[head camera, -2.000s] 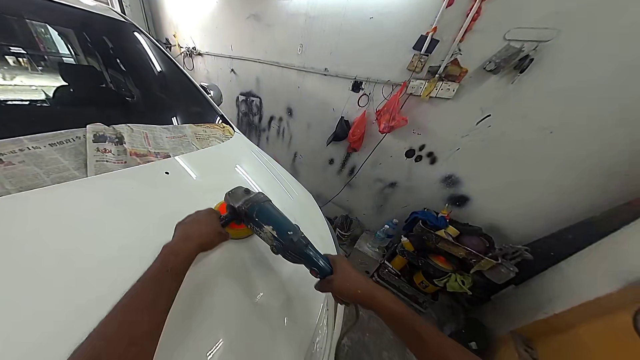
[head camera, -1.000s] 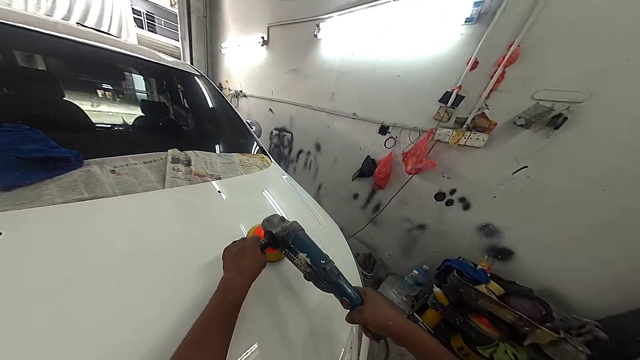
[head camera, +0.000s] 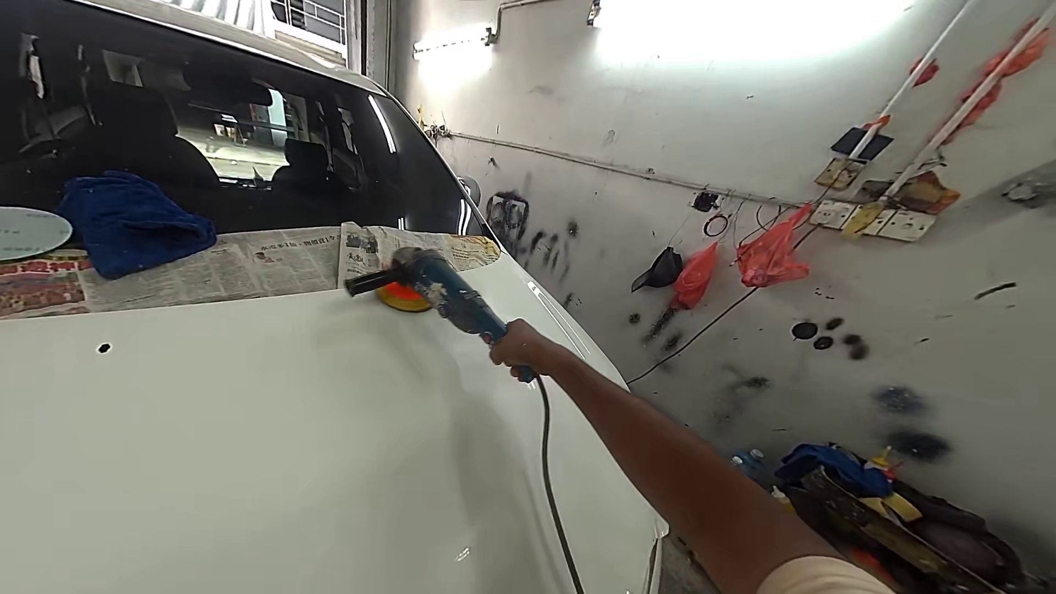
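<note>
My right hand (head camera: 524, 348) grips the rear handle of a blue corded rotary polisher (head camera: 458, 299). The tool's orange and yellow pad (head camera: 404, 297) is at the rear part of a white car hood (head camera: 272, 429), close to the newspaper. The black side handle (head camera: 370, 283) points left with no hand on it. From the tool's rear end a dark power cord (head camera: 548, 462) runs down over the hood. My left hand is out of view.
Newspaper sheets (head camera: 231, 268) cover the base of the windshield (head camera: 247, 140). On them lie a blue cloth (head camera: 128, 221) and a pale round disc (head camera: 31, 233). Red plastic bags (head camera: 774, 252) hang on the stained wall to the right, above a cluttered cart (head camera: 883, 520).
The polisher has moved up the hood toward the newspaper. My left hand, at the tool's front in both earlier frames, has let go and left the view.
</note>
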